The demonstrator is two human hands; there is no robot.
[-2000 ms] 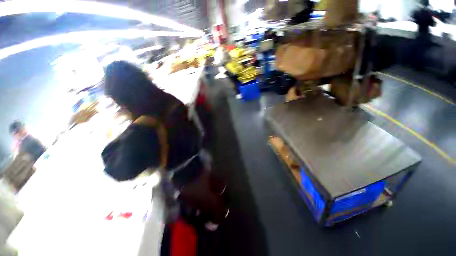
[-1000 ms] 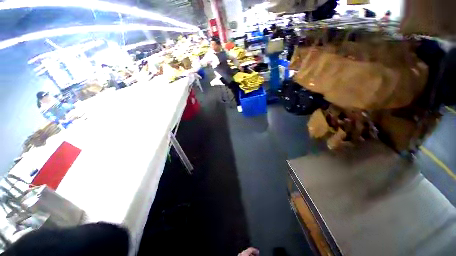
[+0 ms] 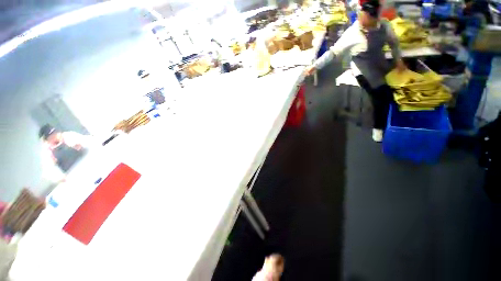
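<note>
One bare hand, which seems to be my left hand (image 3: 269, 268), shows small and blurred at the bottom edge, right of the long white table's near side. It is cut off, and I cannot tell whether it holds anything. My right hand is not in view. The long white-topped table (image 3: 181, 164) runs from the lower left towards the back. A flat red sheet (image 3: 103, 203) lies on its left part. No hand touches the sheet.
A person (image 3: 373, 55) stands at the table's far right side, one hand on its edge. Beside them, a blue bin (image 3: 416, 134) holds stacked yellow panels (image 3: 420, 90). A red bin (image 3: 295, 108) stands by the table. More people stand along the left side.
The view has moved forward along the table and turned left. The cart and hanging brown pieces have left the picture. The person and blue bin look nearer. The hand shows a little higher.
</note>
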